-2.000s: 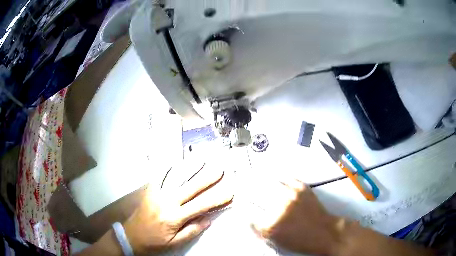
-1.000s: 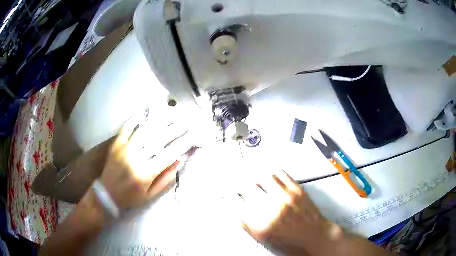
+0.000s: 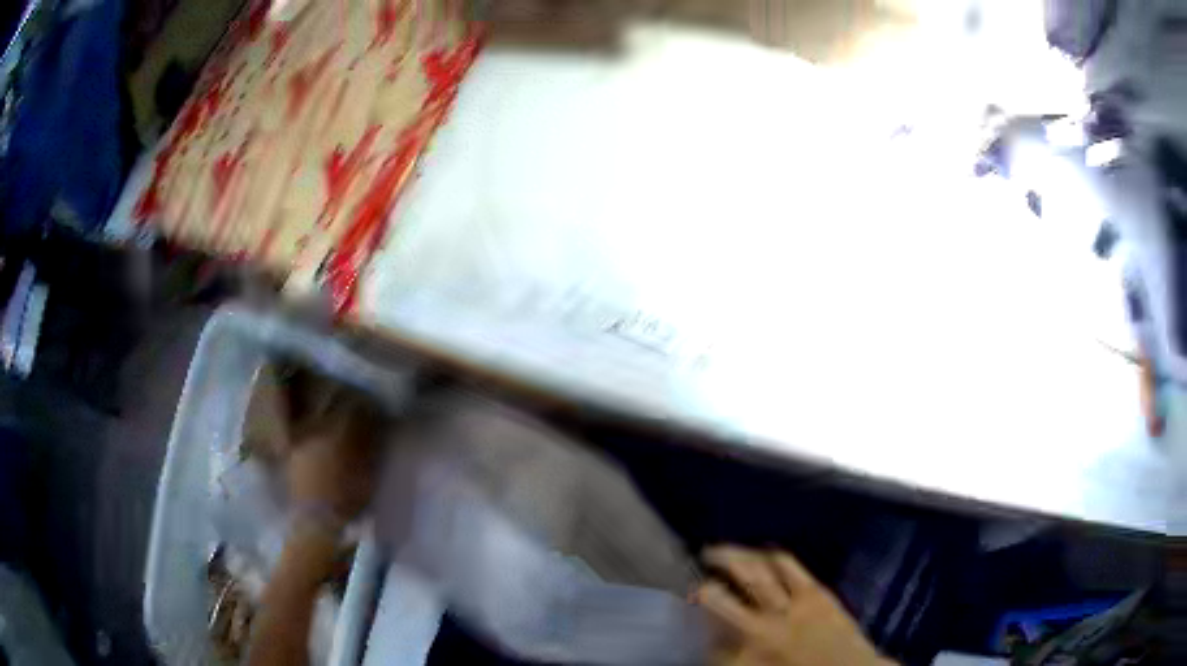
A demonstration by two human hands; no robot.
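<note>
The head view is blurred. A fabric piece, brown-grey above (image 3: 553, 481) and whitish below, hangs below the table's front edge, between my two hands. My right hand (image 3: 788, 605) has its fingers closed on the right end of this piece. My left hand (image 3: 332, 455) is over the white plastic bin, inside its rim, beside the left end of the piece. Its fingers are dark and blurred, so I cannot tell whether they hold anything.
The white bin (image 3: 176, 494) stands at the left, below the table, with brown and whitish scraps inside. The white table (image 3: 547, 221) is washed out by glare. Cream sheeting with red print (image 3: 286, 143) covers its left part. An orange handle (image 3: 1151, 397) shows at the far right.
The view has swung left and down, and the machine head has mostly left it. Both hands have left the tabletop near the needle. The left is now over the bin, the right below the table edge.
</note>
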